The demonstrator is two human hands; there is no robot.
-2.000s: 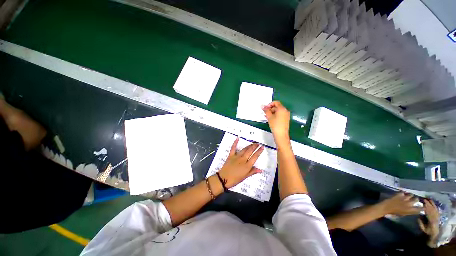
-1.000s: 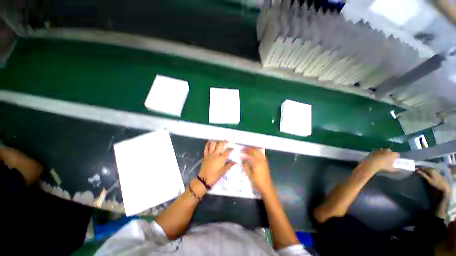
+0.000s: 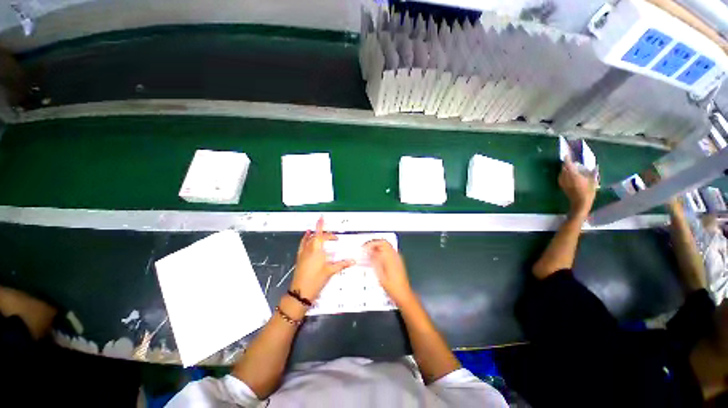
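Observation:
A white label sheet (image 3: 359, 291) with rows of small dark print lies on the dark bench in front of me. My left hand (image 3: 317, 264) rests on its left part with fingers spread, a dark bracelet on the wrist. My right hand (image 3: 383, 263) is over its upper right part, fingers bent and slightly blurred; whether a label is at the fingertips cannot be told. White product boxes stand on the green belt: one at the left (image 3: 215, 177), one just beyond my left hand (image 3: 307, 179), and two further right (image 3: 422, 180), (image 3: 491, 180).
A blank white sheet (image 3: 214, 296) lies tilted to the left, with scraps beside it. A metal rail (image 3: 160, 219) separates bench and belt. Upright grey-white pieces (image 3: 447, 80) line the far shelf. A right neighbour's hand (image 3: 578, 187) holds an open box over the belt. Another person's arm is at far left.
My right hand has come back from a belt box to the sheet, and my left hand stays on it. The view has turned, and boxes have shifted left. The neighbour's hand now reaches over the belt.

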